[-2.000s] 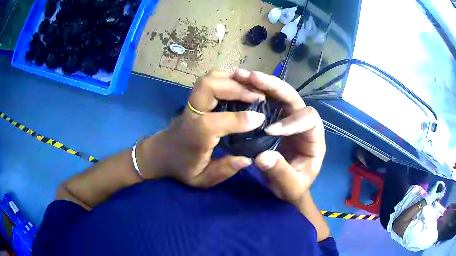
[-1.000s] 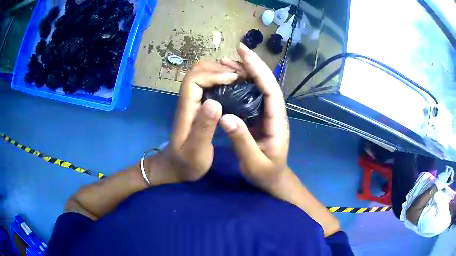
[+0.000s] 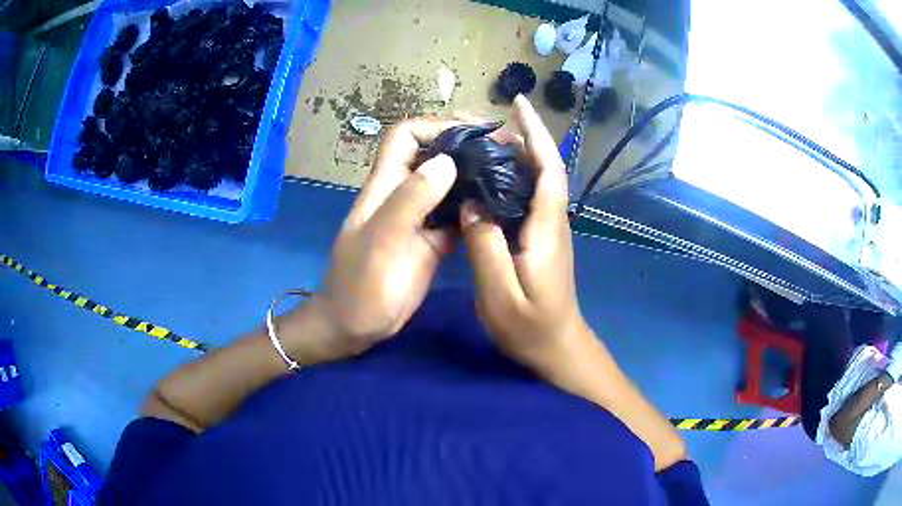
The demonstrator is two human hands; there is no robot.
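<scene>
A round glossy black ribbed part [image 3: 495,176] is held up between my two bare hands, in front of the work mat. Its dark strands run side by side across the face, and one strand tip sticks out at the top. My left hand [image 3: 386,237] wraps its left side, with the thumb on its face. My right hand [image 3: 529,247] wraps its right side, with the thumb at its lower edge and a finger raised behind. The back of the part and several fingertips are hidden.
A blue crate [image 3: 265,188] of black parts lies at upper left. The stained cardboard mat [image 3: 341,44] bears a small white oval [image 3: 365,125], black parts and white bottles [image 3: 545,39]. A metal housing with a black cable stands right. A red stool [image 3: 769,366] and a person are at right.
The hands rose and drew closer together from the earliest frame. Both thumbs shifted on the part, and its strands face a different way. The part stays held.
</scene>
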